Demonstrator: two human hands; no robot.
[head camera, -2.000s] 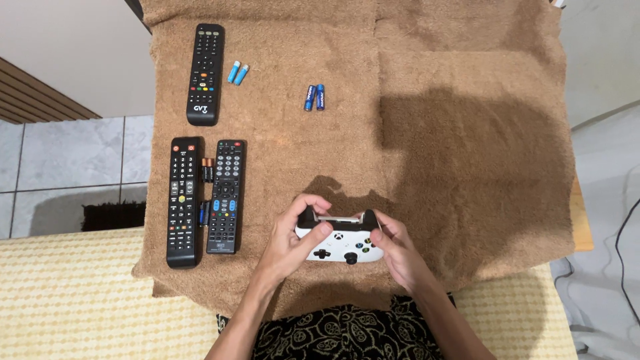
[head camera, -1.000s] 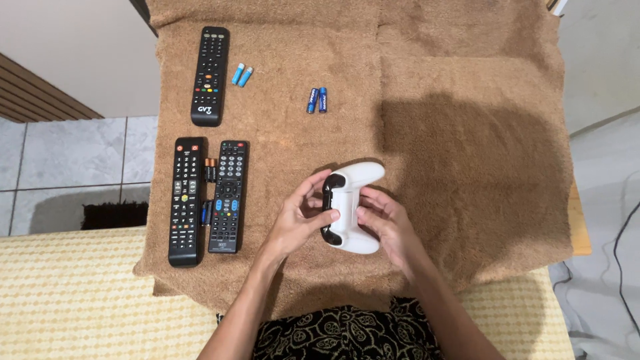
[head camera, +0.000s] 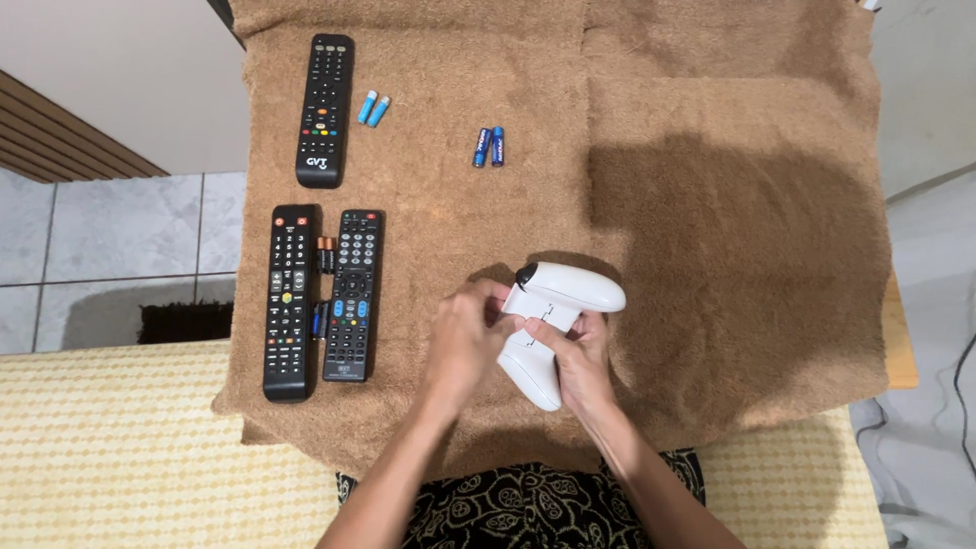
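Observation:
A white game controller (head camera: 576, 287) is held tilted, its back with the battery cover turned up toward me. My left hand (head camera: 469, 335) grips its bumper side, the thumb near the cover's edge. My right hand (head camera: 583, 354) holds it from the other side, with the thumb on the back beside my left thumb and the other fingers mostly hidden beneath. Beyond the controller, two dark blue batteries (head camera: 489, 147) lie side by side on the brown towel (head camera: 457, 206).
Left on the towel lie three black remotes: one at the top (head camera: 324, 110), one at the lower left (head camera: 290, 305), one beside it (head camera: 353, 297). Two light blue batteries (head camera: 374, 109) are near the top remote. More batteries (head camera: 325, 255) lie between the lower remotes. A yellow patterned cover (head camera: 114, 442) borders the towel.
Two seconds ago the controller's button face showed; it has been turned over so its back faces up, and since one second ago it has rotated further. Both hands stayed on it.

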